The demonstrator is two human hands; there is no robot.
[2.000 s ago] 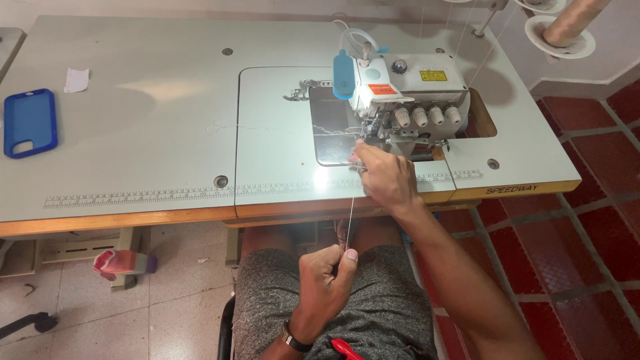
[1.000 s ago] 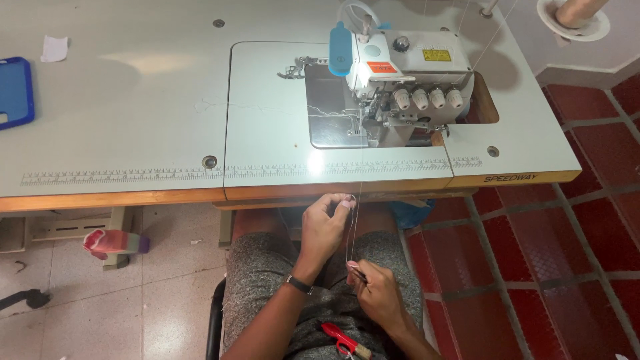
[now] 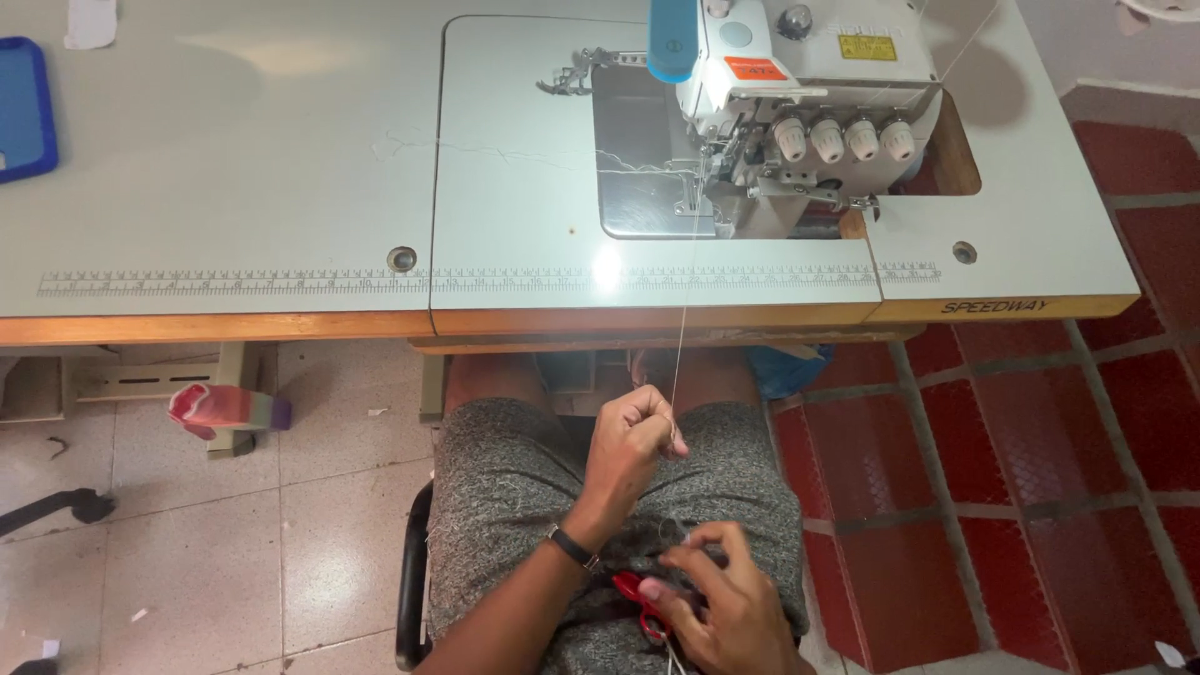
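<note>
My left hand (image 3: 639, 445), with a dark band at the wrist, pinches a pale thread (image 3: 681, 347) above my lap. The thread runs taut up over the table edge to the needle area of a white overlock sewing machine (image 3: 816, 84). My right hand (image 3: 717, 586) is lower, over my thigh, at a small pair of red-handled scissors (image 3: 652, 605); thumb and fingers are apart, and whether they grip the scissors is unclear. A loose thread end shows near the right fingertips. More thread (image 3: 525, 155) trails left from the machine across the tabletop.
The sewing table's wooden front edge (image 3: 281, 328) crosses above my knees. A blue phone case (image 3: 28, 112) and a white scrap (image 3: 91, 23) lie at the table's far left. Below are a chair arm (image 3: 412, 572) and a multicoloured object (image 3: 225, 410) near the table leg.
My right hand was at the needle area, then came down to my lap holding thread; now it has opened beside the red scissors. My left hand still holds the thread.
</note>
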